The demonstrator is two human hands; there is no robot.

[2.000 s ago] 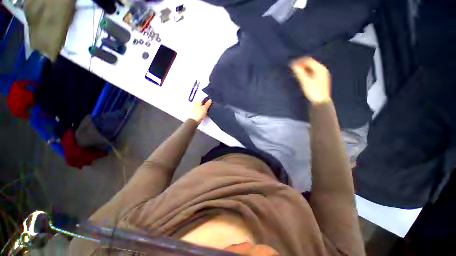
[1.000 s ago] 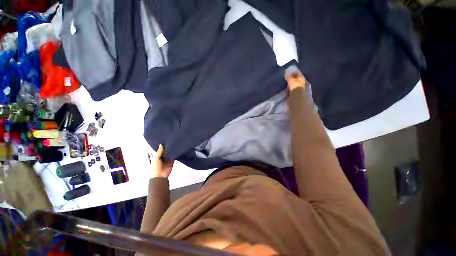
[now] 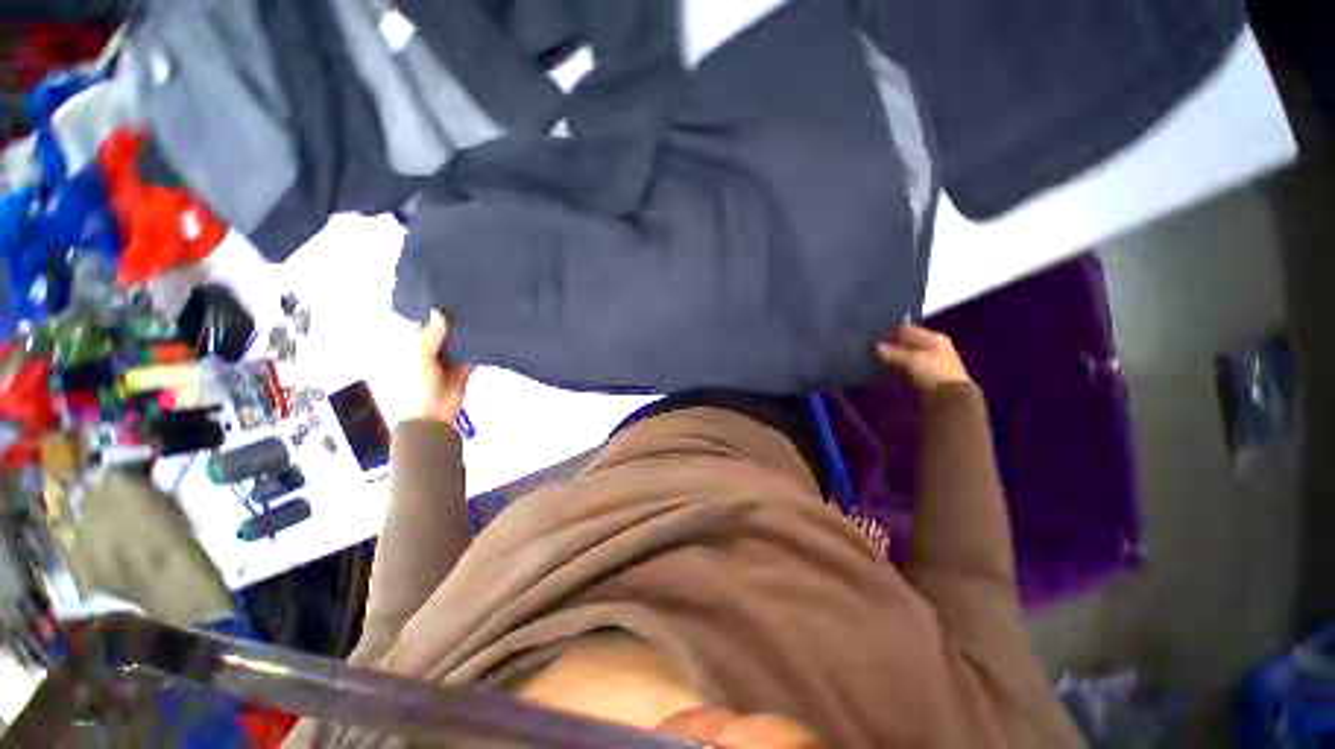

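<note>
A dark charcoal-navy jacket [image 3: 630, 278] lies spread in front of me, its lower edge running along my waist. My left hand [image 3: 441, 369] holds its lower left corner. My right hand [image 3: 922, 356] holds its lower right corner between thumb and fingers. A narrow strip of lighter grey lining [image 3: 899, 125] shows along the jacket's right side. The fingertips of both hands are partly hidden at the cloth and a little blurred.
More dark garments lie beyond, at far left [image 3: 271, 117] and right [image 3: 1083, 95]. At left on the white table [image 3: 549, 427] are a phone [image 3: 359, 424], thread cones [image 3: 249, 460], small metal-grey pieces, plastic bags [image 3: 147, 205] and khaki cloth [image 3: 139, 542]. A purple bin [image 3: 1047, 424] stands under the table.
My right hand has come down and nearer my body, bringing the jacket's right edge with it. The dark outer cloth now covers most of the grey lining. My left hand stays at the left corner.
</note>
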